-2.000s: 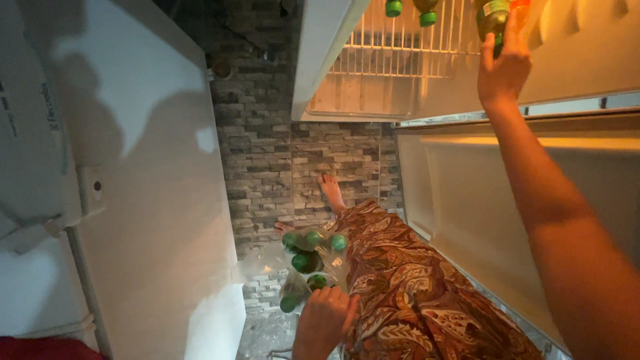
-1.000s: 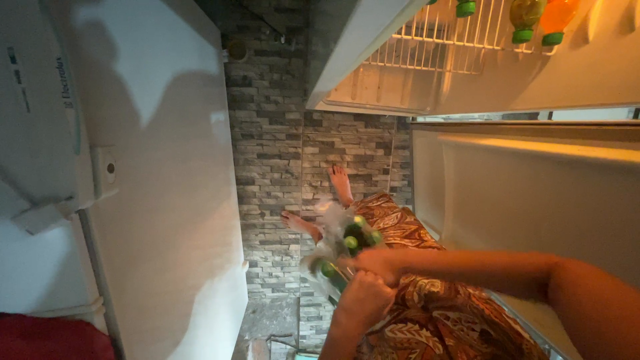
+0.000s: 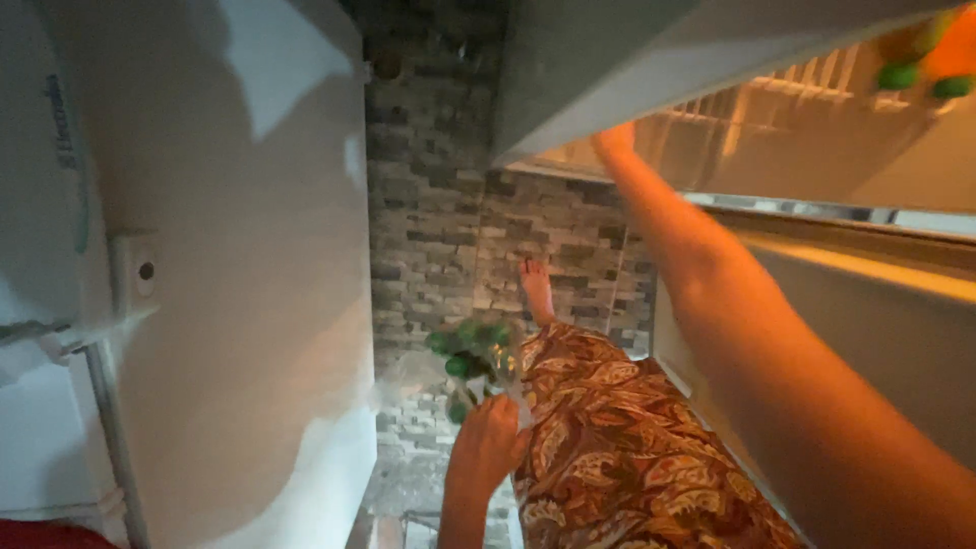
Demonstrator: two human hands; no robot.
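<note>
My left hand [image 3: 490, 442] is closed on the top of a clear plastic bag [image 3: 507, 366], low in the middle of the view. Inside the bag are several bottles with green caps [image 3: 457, 366]; their bodies are blurred. My right arm reaches up into the lit refrigerator [image 3: 907, 179]. Only part of my right hand [image 3: 616, 139] shows at the refrigerator's edge; its fingers are hidden, so what it touches cannot be seen. Bottles with green caps [image 3: 953, 88], one with orange contents, are at the upper right inside the refrigerator.
A white Electrolux appliance [image 3: 244, 229] stands along the left. The refrigerator's open door [image 3: 862, 328] is at the right, below its lit interior. A white wire shelf [image 3: 808, 84] shows inside. A bare foot [image 3: 537, 290] rests on the stone-patterned floor [image 3: 427, 252], beside patterned cloth.
My right hand was at the bag beside my left hand a second ago; now it is up in the refrigerator, partly hidden. My left hand stays on the bag. The view has shifted.
</note>
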